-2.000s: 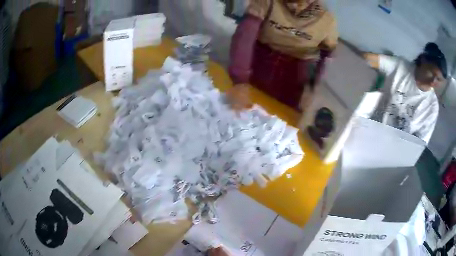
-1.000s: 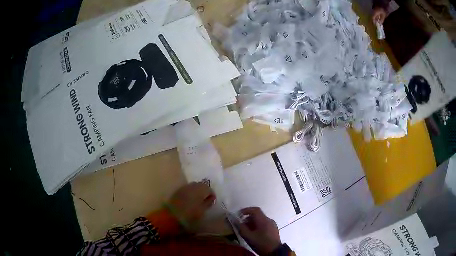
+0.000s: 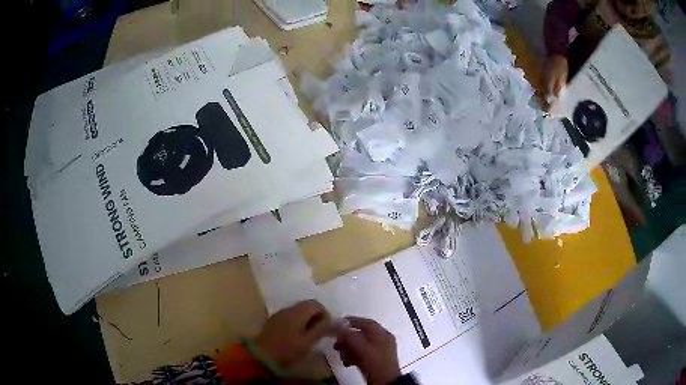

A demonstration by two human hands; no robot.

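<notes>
My left hand (image 3: 297,331) and my right hand (image 3: 367,350) are close together at the lower middle. A small blurred white item (image 3: 337,326) is between their fingertips, and my right fingers pinch it. My left fingers are closed at the small plastic bags (image 3: 280,263), a frosted strip stack reaching up from under that hand. The flat carton (image 3: 368,292), with a black bar, lies beside and under my hands. Loose coiled white cables (image 3: 438,231) lie at the near edge of the large heap of bagged cables (image 3: 451,113).
Flat colour boxes (image 3: 68,180) with a black fan picture are stacked at the left. An open STRONG WIND box (image 3: 583,365) is at the lower right. A flat white-grey object (image 3: 293,11) lies at the top. Across the yellow surface (image 3: 564,263), a person's hand (image 3: 555,79) is beside a printed box (image 3: 620,94).
My hands have come closer together, and the white item in my right fingers is now mostly hidden. The other person's hand and printed box have moved left. The view has shifted slightly.
</notes>
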